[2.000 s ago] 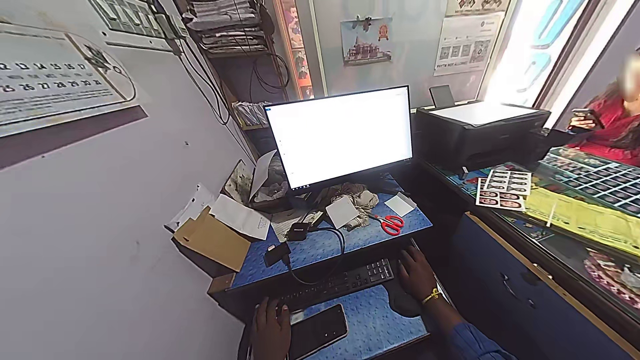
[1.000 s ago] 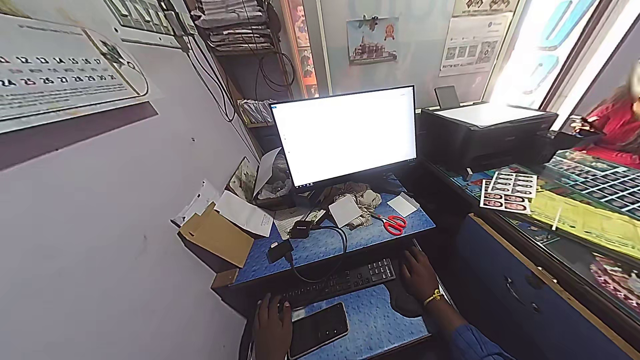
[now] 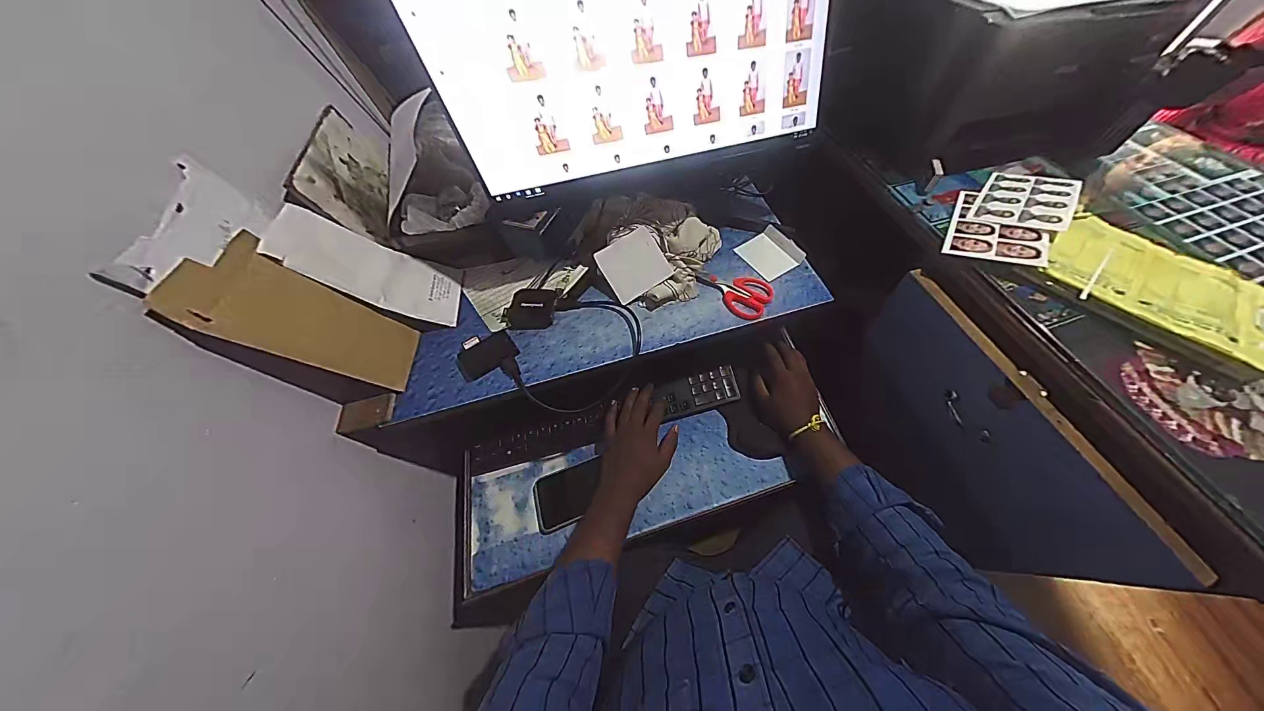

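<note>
My left hand (image 3: 637, 444) rests with fingers spread on the right part of a black computer keyboard (image 3: 713, 387), left of its number keys. My right hand (image 3: 785, 385) lies at the right end of the pull-out tray, over a dark mouse pad (image 3: 750, 434); a mouse under it cannot be made out. A yellow band circles that wrist. A dark smartphone (image 3: 567, 494) lies on the blue tray, partly behind my left forearm. Above stands a monitor (image 3: 652, 89) with rows of small pictures of people.
On the blue desk top lie red-handled scissors (image 3: 745, 296), a black adapter with cable (image 3: 488, 355), white paper squares (image 3: 633, 266) and crumpled cloth (image 3: 681, 247). A brown cardboard box (image 3: 286, 316) stands left. The counter at right holds photo prints (image 3: 1025, 202) and a yellow sheet (image 3: 1160, 286).
My left hand has moved right along the keyboard, from its left end by the phone. The bright blank screen now shows rows of pictures. The view has tilted down.
</note>
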